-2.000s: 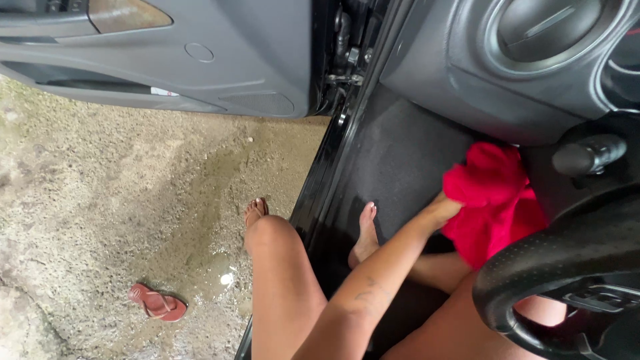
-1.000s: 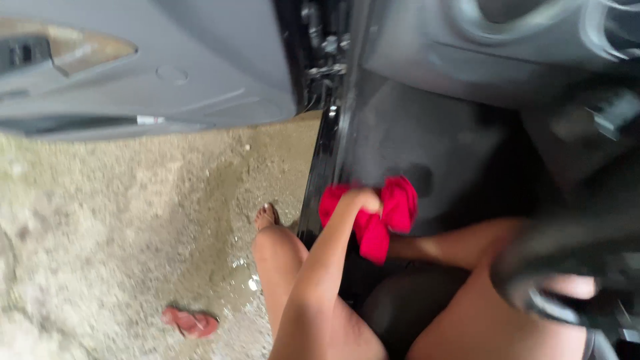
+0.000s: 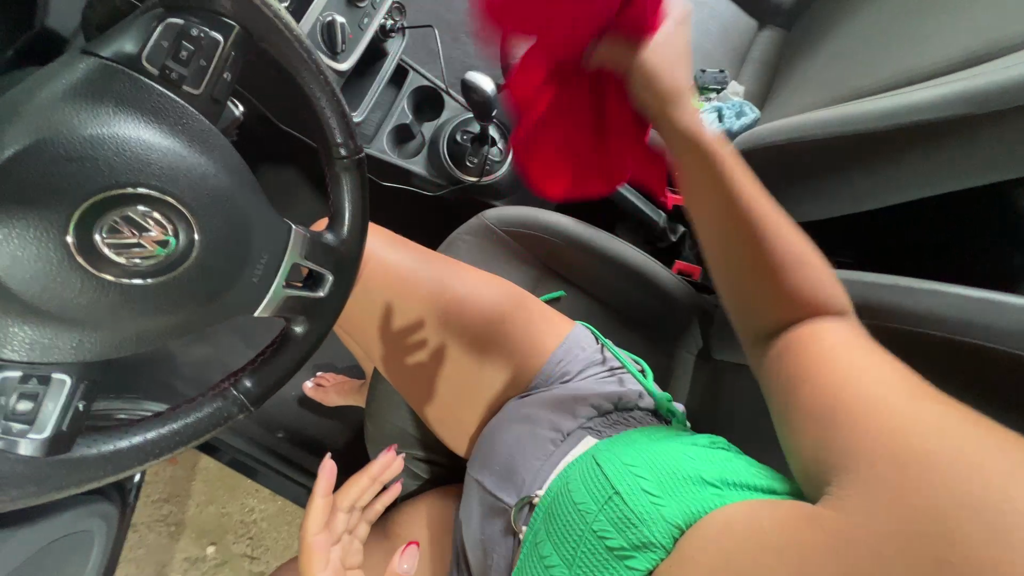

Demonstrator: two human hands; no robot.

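My right hand (image 3: 652, 60) is shut on a bunched red cloth (image 3: 572, 128) at the top of the view, blurred by motion. The cloth hangs above the centre console, right of the gear lever (image 3: 480, 96), and hides part of the passenger side. My left hand (image 3: 352, 512) is raised at the bottom, palm partly showing, fingers apart and holding nothing. It is beside my lap, below the steering wheel (image 3: 348, 192), and its lower part is cut off by the frame edge.
The driver's seat (image 3: 592, 248) is under me. Red seat-belt buckles (image 3: 686, 270) stand beside it. A thin black cable (image 3: 440, 60) runs over the console. A crumpled light-blue item (image 3: 730, 117) lies on the passenger seat (image 3: 864, 48). Ground (image 3: 208, 520) shows past the door sill.
The red cloth was held low over the floor by the door sill; it is now high above the centre console. The view has turned strongly toward the car's inside.
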